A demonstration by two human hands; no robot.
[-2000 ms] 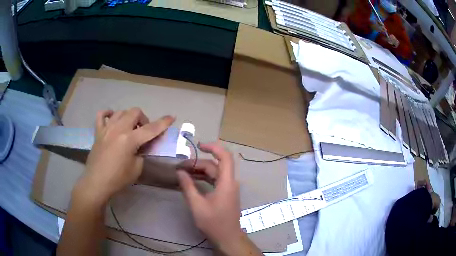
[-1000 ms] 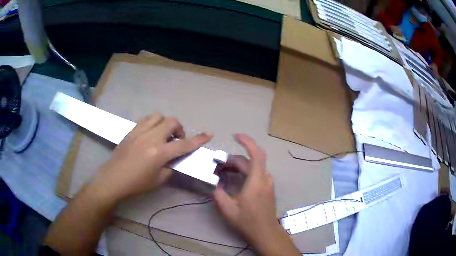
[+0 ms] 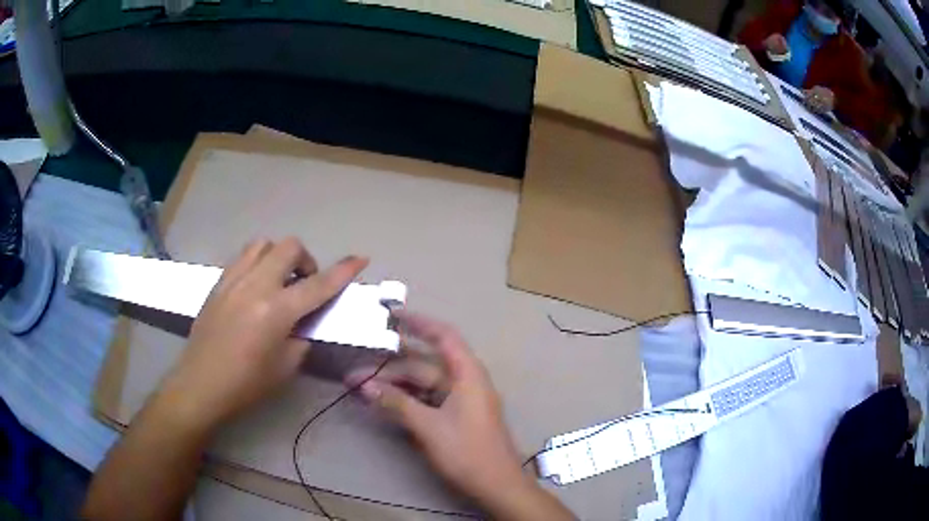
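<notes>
A long white-silver lamp arm lies tilted above the stacked cardboard. My left hand grips it near its middle. Its notched hinge end points right, towards my right hand. The fingertips of my right hand are just below and beside that end, by a thin dark wire. The wire runs from near the hinge end down in a loose curve over the cardboard. Whether the fingers pinch the wire is hard to tell.
A white strip with a dotted patch and a grey strip lie at the right, partly on white cloth. Brown cardboard lies beyond. A gooseneck clamp stands left. A person sits at the upper right.
The arm was level, then tilted down to the right, and is now nearer level again. My right hand has moved from the notched end to just below it.
</notes>
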